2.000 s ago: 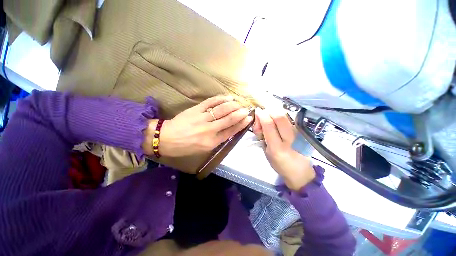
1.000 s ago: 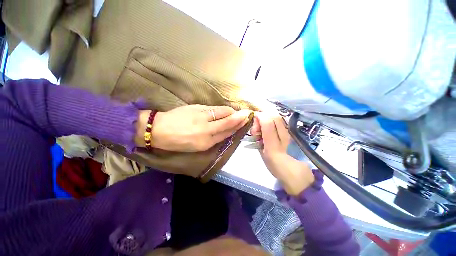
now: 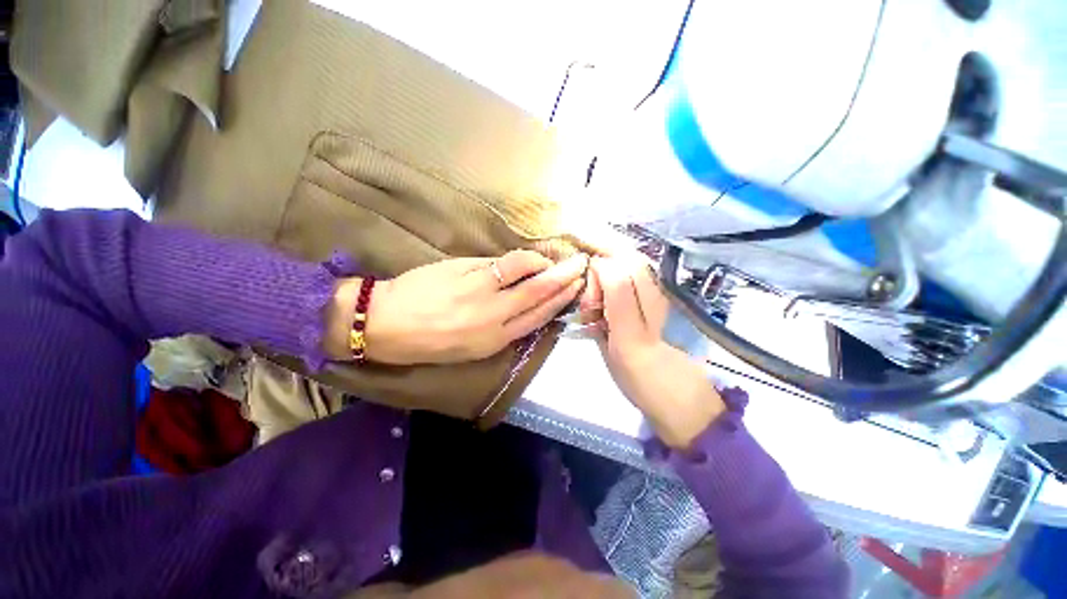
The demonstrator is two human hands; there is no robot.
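A khaki-brown garment panel [image 3: 421,94] lies on the white table, with a pleated patch pocket [image 3: 363,187] on it. My left hand [image 3: 451,307] lies on the pocket and pinches its folded edge near the needle area. My right hand [image 3: 632,310] pinches the same edge from the right, fingertips almost touching the left ones. A pale zipper line [image 3: 511,377] runs from under my left fingers toward the table's front edge. A thin silvery tool tip shows by my right fingers. Glare and my fingers hide the needle and presser foot.
The large white machine head [image 3: 807,94] with blue stripes fills the upper right. A dark curved bar or cable [image 3: 796,377] arcs below it. A black flat object [image 3: 872,363] lies right of it. Loose khaki pieces [image 3: 88,64] are at the upper left. Red cloth [image 3: 193,431] lies below the table's left side.
The view has shifted, so the machine head sits differently in the picture. Both hands stay at the pocket edge. The edge below my left hand lies a little differently.
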